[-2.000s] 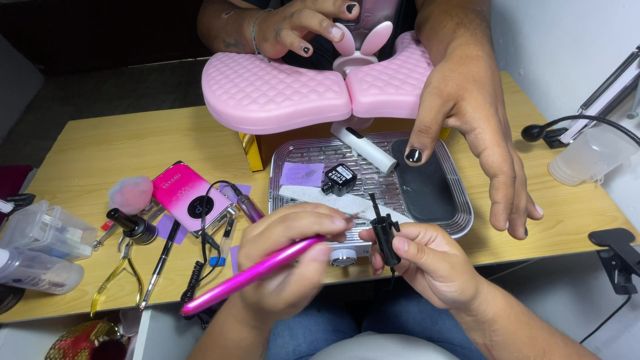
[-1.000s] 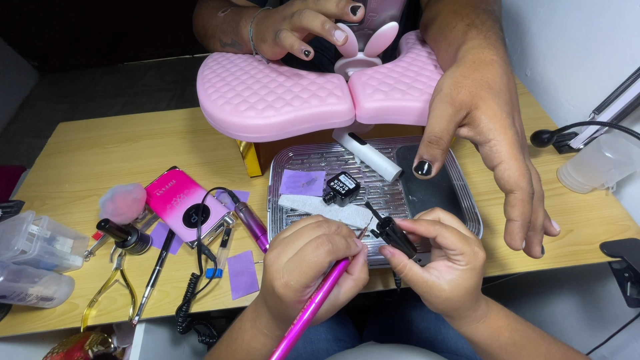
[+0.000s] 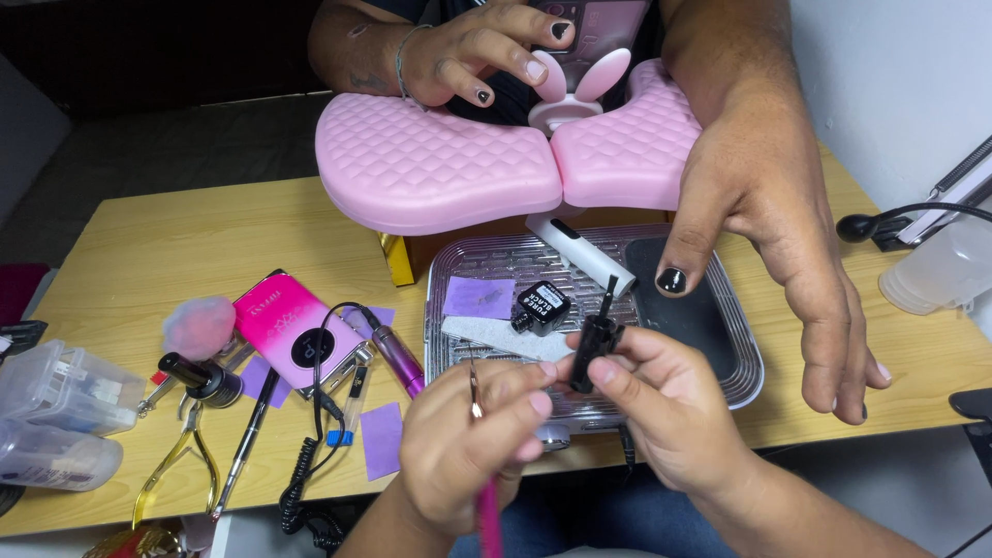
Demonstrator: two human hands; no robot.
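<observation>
My right hand [image 3: 666,403] holds a black nail polish cap [image 3: 595,349] with its small applicator brush pointing up. My left hand [image 3: 469,434] grips a thin nail art brush [image 3: 488,515] with a magenta handle, its fine tip rising above the fingers beside the cap. Just behind them, an uncapped black nail polish bottle [image 3: 545,304] lies tipped over, near a grey nail file [image 3: 504,339] and a purple abrasive sheet [image 3: 479,297] on the ridged dust collector [image 3: 446,263]. Across from me, another person's hand [image 3: 759,225] hangs over a pink quilted armrest [image 3: 434,163], some nails painted black.
A white handheld lamp [image 3: 585,254] leans on the dust collector. Left on the table are a pink nail drill unit [image 3: 298,329] with a coiled cord, gold nippers [image 3: 178,465], a capped black bottle [image 3: 201,380] and clear containers [image 3: 70,387]. A clear cup [image 3: 942,267] stands right.
My left hand has turned, and the nail art brush now points up, with its handle lower than two seconds ago. My right hand still holds the cap. The other person's hand stays over the armrest.
</observation>
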